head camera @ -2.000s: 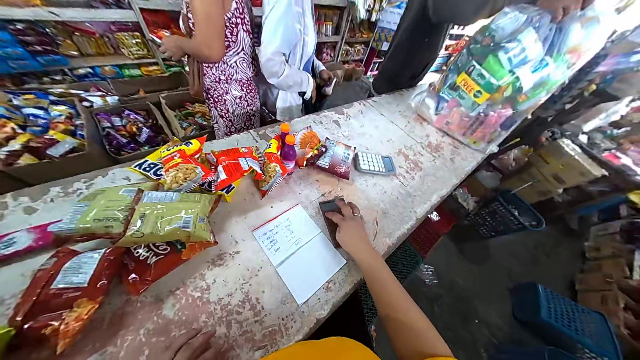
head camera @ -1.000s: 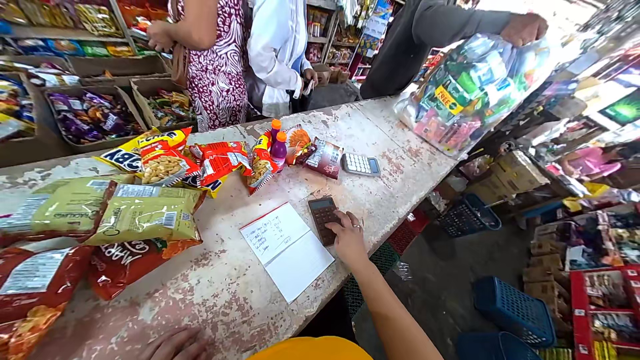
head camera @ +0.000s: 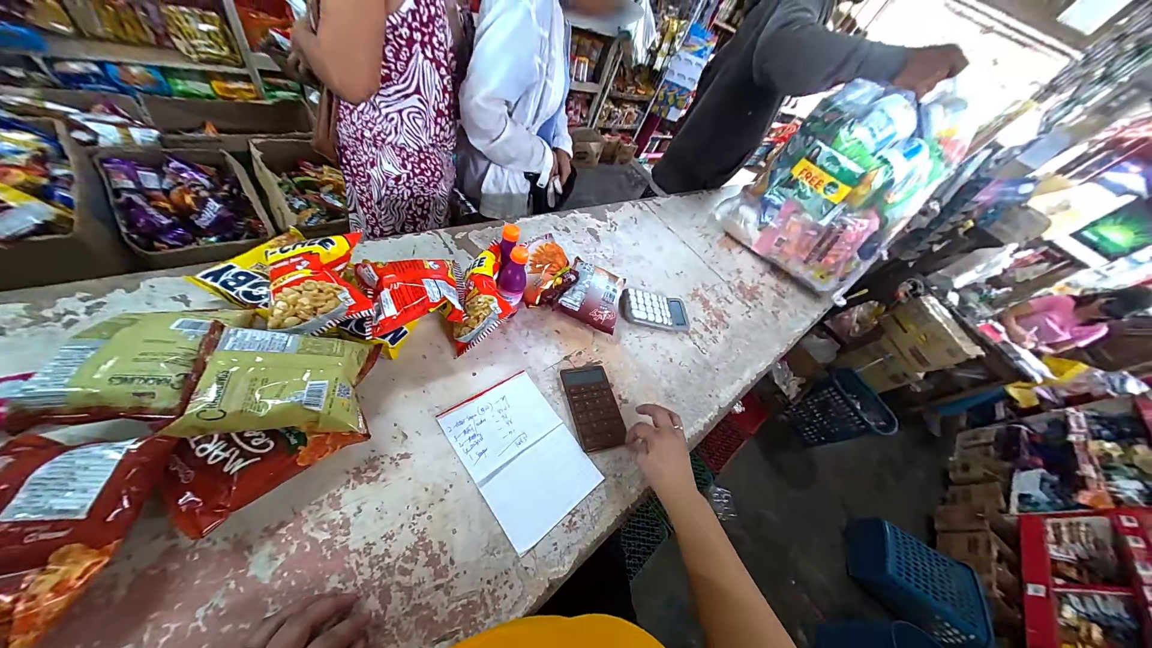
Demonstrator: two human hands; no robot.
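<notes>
My right hand rests on the worn counter, fingers curled, just right of a dark brown calculator. Nothing shows in its grip. Left of the calculator lies an open notebook with handwriting on its upper page. At the bottom edge, my left hand lies on the counter, partly cut off, with nothing visible in it. Green snack bags and red snack bags lie in a pile at the left. Farther back are peanut packs, purple bottles with orange caps, a dark red packet and a white calculator.
Across the counter stand several people; one person's hand holds a large clear bag of goods. Cartons of snacks stand beyond the counter. Blue plastic baskets and stacked boxes are on the floor at the right.
My right hand was on the dark calculator in both earlier frames and is now off its keys, at its right side. The calculator lies lower and more turned beside the notebook than at first.
</notes>
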